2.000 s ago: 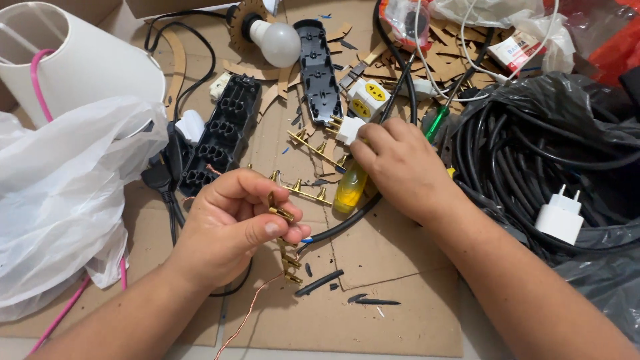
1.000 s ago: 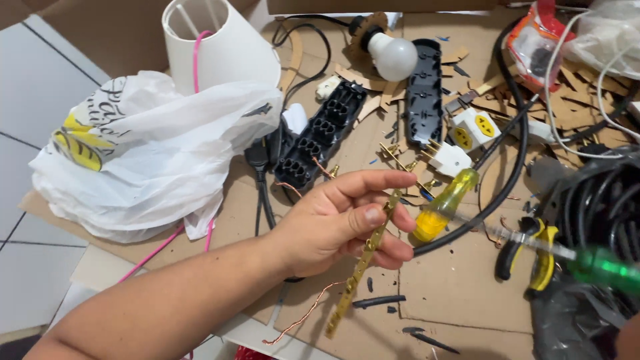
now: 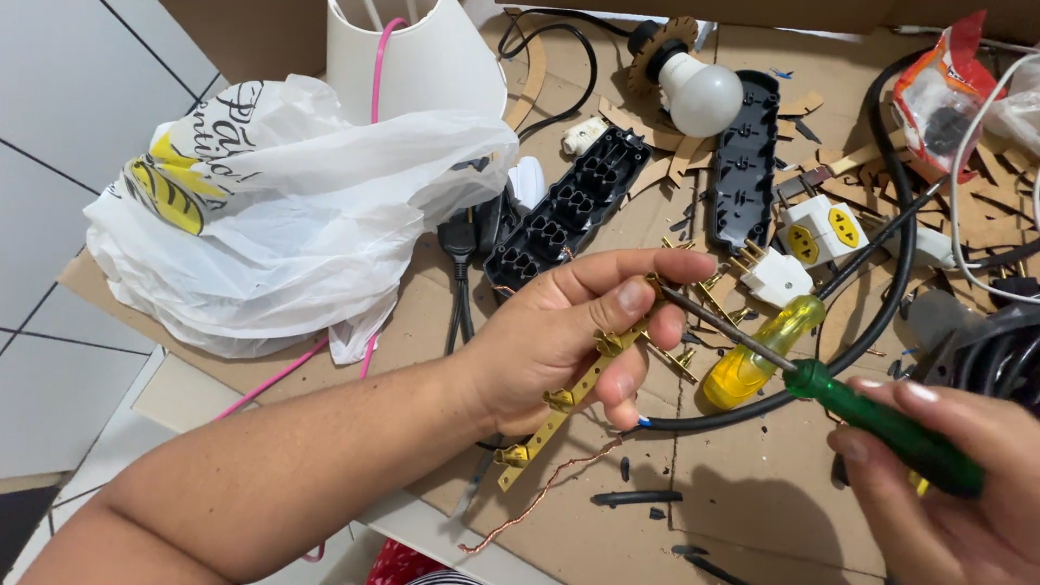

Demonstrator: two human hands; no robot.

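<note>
My left hand pinches a brass contact strip with several clips near its upper end; the strip slants down to the left. My right hand holds a screwdriver by its green handle, and the tip touches the strip's top clip, by my left fingertips. Behind my left fingers, more brass strips lie on the cardboard. A black power-strip housing with socket cavities and a second black shell lie beyond. A black cable ends near my left fingers, with a bare twisted copper wire beside it.
A yellow-handled tool, a white plug and a white socket adapter lie right of my left hand. Farther back are a light bulb, a white lampshade and a red plastic packet. A white plastic bag lies left.
My right hand has brought the green-handled screwdriver to the strip in my left hand. Two seconds ago that hand was by the yellow handle, with the screwdriver lying at the right.
</note>
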